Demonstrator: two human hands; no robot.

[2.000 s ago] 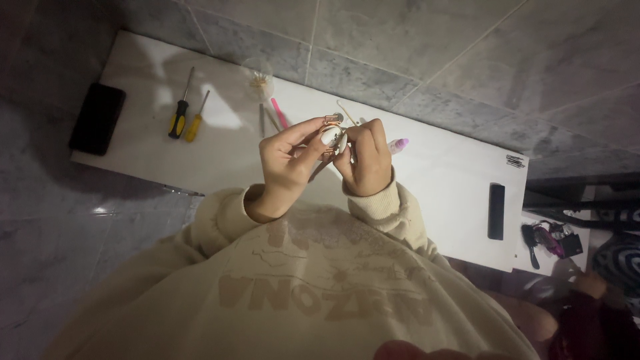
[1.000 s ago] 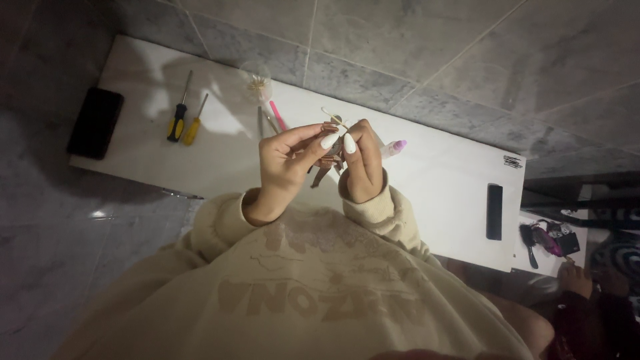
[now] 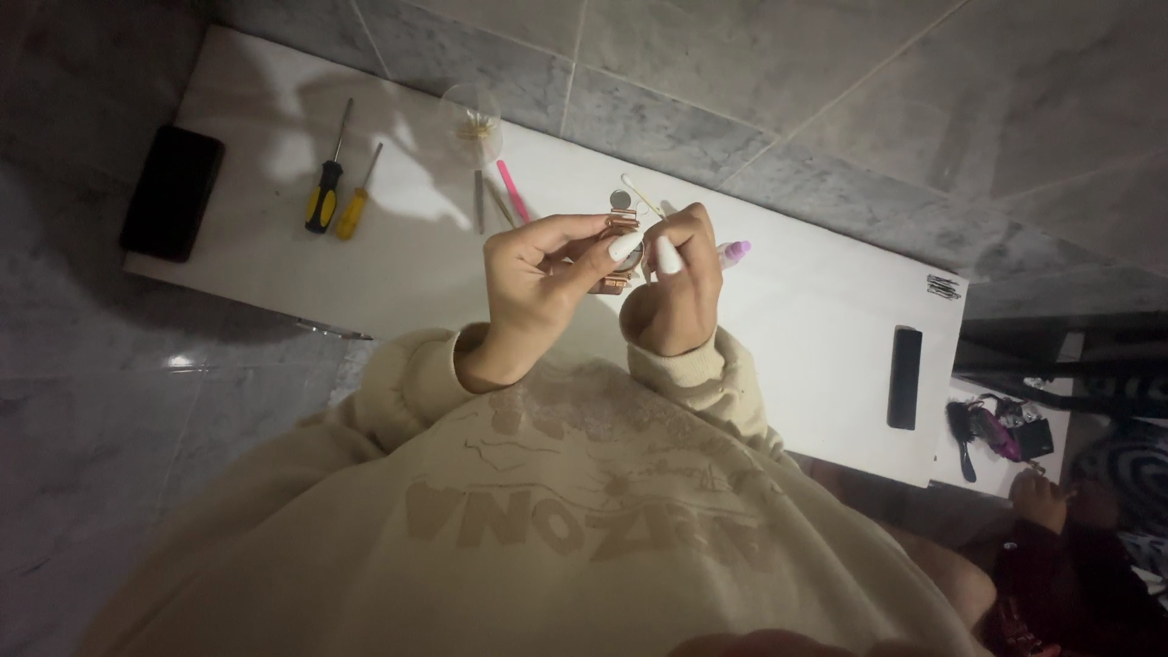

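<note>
My left hand (image 3: 547, 274) holds a copper-coloured wristwatch (image 3: 630, 257) between thumb and fingers, its round case facing up and partly covered by the thumb. Just right of the watch, my right hand (image 3: 684, 265) has its fingers curled around a cotton swab (image 3: 643, 194), whose white tip points up and to the left. A small round metal disc (image 3: 620, 199) shows just above the watch band. Behind the right hand lies a small bottle with a purple tip (image 3: 735, 253), partly hidden. What the right fingertips touch cannot be seen clearly.
The white table (image 3: 803, 338) holds a black phone (image 3: 172, 193), two screwdrivers (image 3: 324, 196) (image 3: 351, 214), a clear round container (image 3: 473, 125), a pink stick (image 3: 513, 192), thin metal tools (image 3: 480, 203) and a black bar (image 3: 904, 377). Another person's hand (image 3: 1040, 500) is at lower right, near a hairbrush (image 3: 963, 438).
My right hand has moved a little away from the left, and more of the watch now shows between them. The other person's hand has come into view at the lower right.
</note>
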